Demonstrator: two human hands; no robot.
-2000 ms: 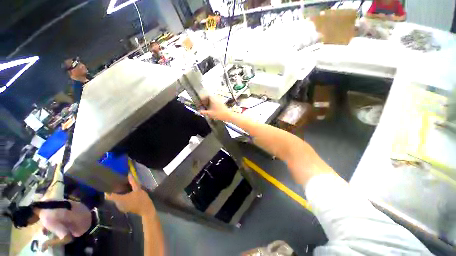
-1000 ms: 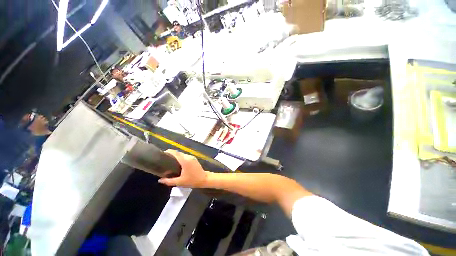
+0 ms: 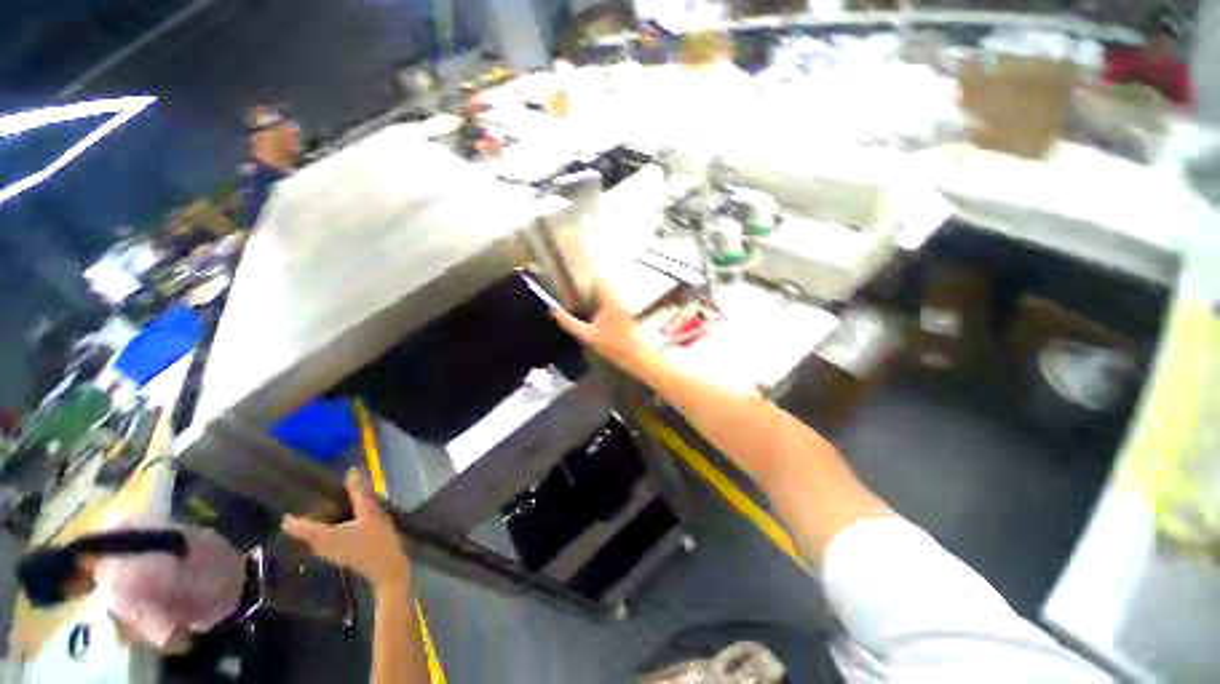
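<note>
A large grey metal trolley [image 3: 335, 254] stands tilted in the picture in front of me, with a pale top, dark openings and white sheets on a shelf. My left hand [image 3: 355, 535] is at its near left upright, thumb up; the palm side is hidden. My right hand [image 3: 602, 325] is at the right upright, which is blurred; the fingers lie against it.
A bench with a sewing machine [image 3: 836, 254] and red items is at the right. Boxes and a white tub [image 3: 1086, 372] sit under the benches. A person in pink [image 3: 174, 581] bends over a table at lower left; another person [image 3: 272, 147] stands behind the trolley. A yellow line [image 3: 729, 488] marks the floor.
One second ago the trolley was nearer and lower left, and my left hand was out of view. Now the view has shifted left, and both hands show at the uprights.
</note>
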